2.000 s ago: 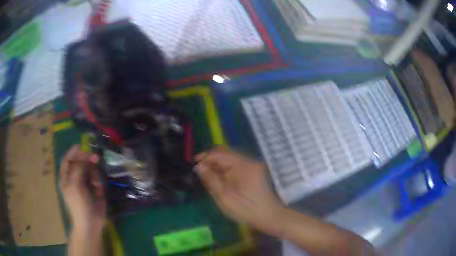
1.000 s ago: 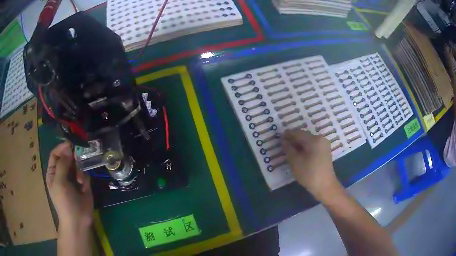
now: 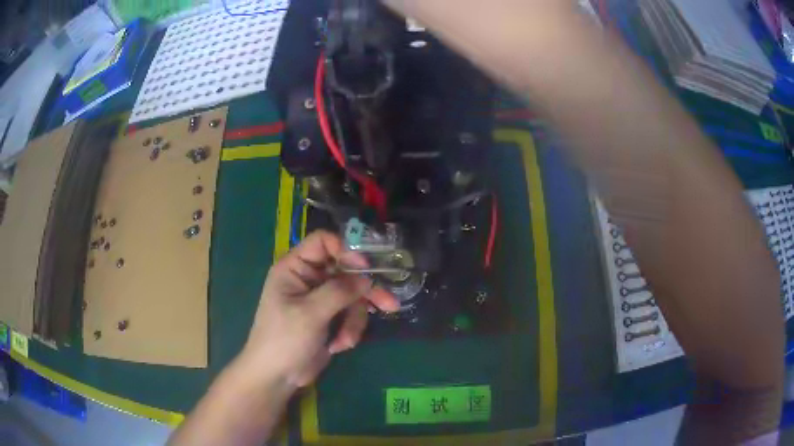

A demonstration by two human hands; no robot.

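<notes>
The black test fixture (image 3: 383,131) stands at the centre, with a red wire curving down its front. A clear block (image 3: 373,235) with a pale green patch sits at its lower front, just above a round silvery seat (image 3: 405,277). My left hand (image 3: 300,309) is at this block from the left, its fingertips on the block's lower edge and beside the seat. Any small component there is hidden or too small to tell. My right forearm crosses the right side up to the top edge. My right hand is cut off by the top edge, and its grip is not visible.
A cardboard sheet (image 3: 152,261) with scattered dark parts lies left, beside stacked cardboard (image 3: 65,235). A white dotted tray (image 3: 209,61) is rear left. A parts tray (image 3: 644,353) is partly behind my right forearm. A green label (image 3: 438,405) lies in front of the fixture.
The view has shifted left. My right hand has left the white parts tray and gone up past the top edge. My left fingers have moved in from beside the fixture to the clear block and seat.
</notes>
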